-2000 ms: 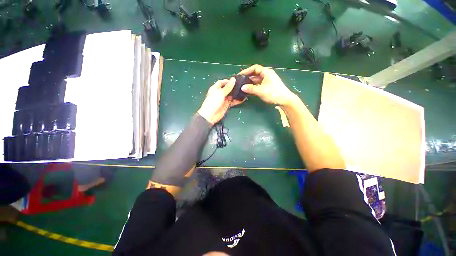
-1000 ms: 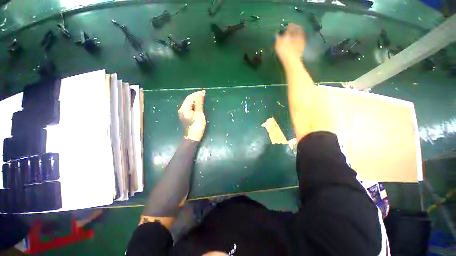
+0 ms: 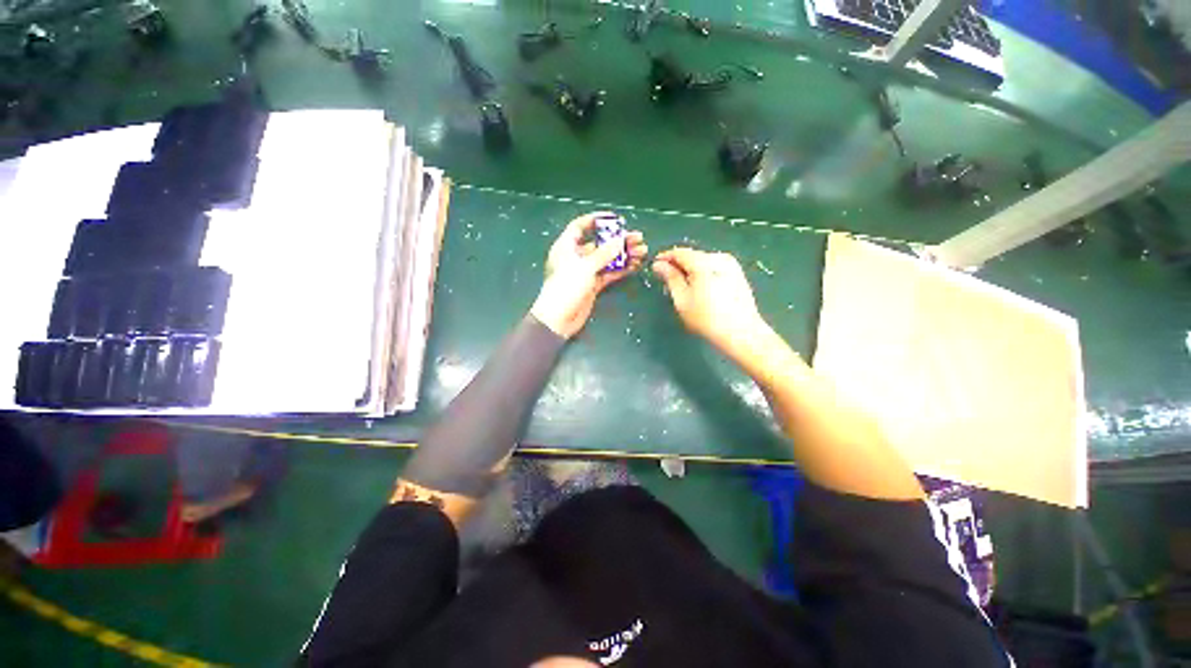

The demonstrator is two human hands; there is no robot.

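Observation:
My left hand (image 3: 584, 265) is closed around a small speckled circuit board assembly (image 3: 611, 240) above the green bench. Its pale and dark parts show between thumb and fingers. My right hand (image 3: 705, 290) is just to the right of it, not touching, with thumb and fingertips pinched together. Whether something tiny is between those fingertips cannot be told. Black plastic housings (image 3: 137, 303) stand in stepped rows on white layer sheets (image 3: 307, 261) at the left.
Corded black units (image 3: 743, 159) lie scattered on the far green strip. A tan board (image 3: 960, 372) lies at the right, below a pale metal bar (image 3: 1071, 189). A perforated tray (image 3: 934, 33) is at the far upper right. A red stool (image 3: 131, 502) stands below at the left.
My right hand has come back from the far strip to beside my left hand. My left hand now holds the circuit board assembly. The view has shifted.

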